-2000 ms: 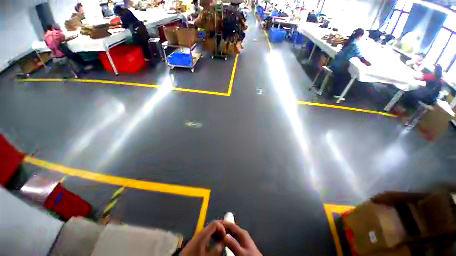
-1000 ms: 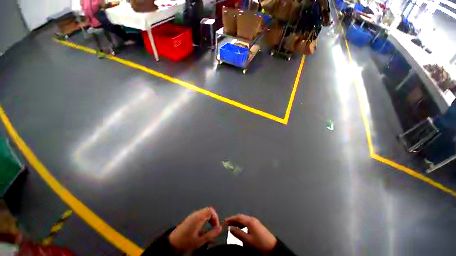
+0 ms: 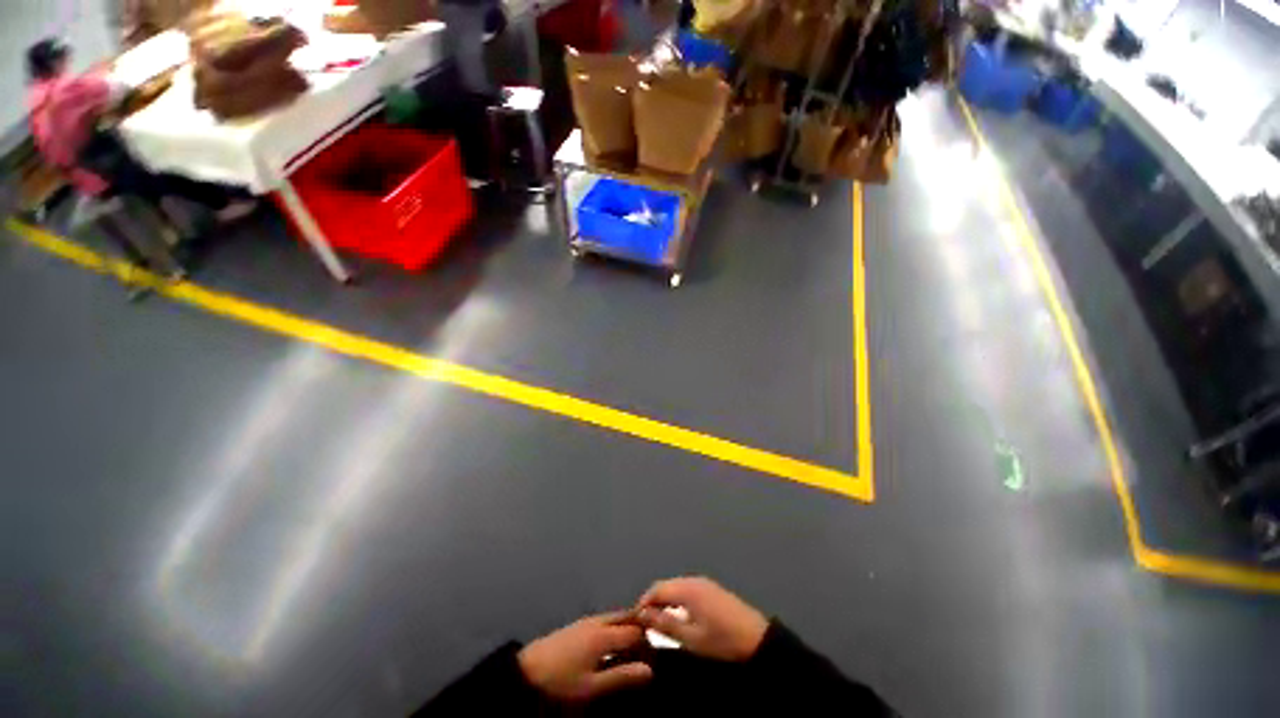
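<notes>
My left hand (image 3: 583, 656) and my right hand (image 3: 706, 617) are at the bottom centre, in front of my body, with dark sleeves behind them. Their fingertips meet. A small pale spot (image 3: 670, 627) shows between the fingers; I cannot tell whether it is held or lies behind them. The fingers are curled and blurred, and no bag is in either hand.
Grey floor with a yellow line (image 3: 604, 410) ahead. Beyond it stand a white table (image 3: 260, 136) with brown bags (image 3: 246, 70), a red crate (image 3: 386, 197), a trolley with a blue bin (image 3: 628, 220) and cartons (image 3: 681, 124), and a bag rack. A person in pink (image 3: 70, 124) sits left.
The view has moved forward and turned; table, red crate and trolley are nearer. My hands have come from slightly apart to touching at the fingertips.
</notes>
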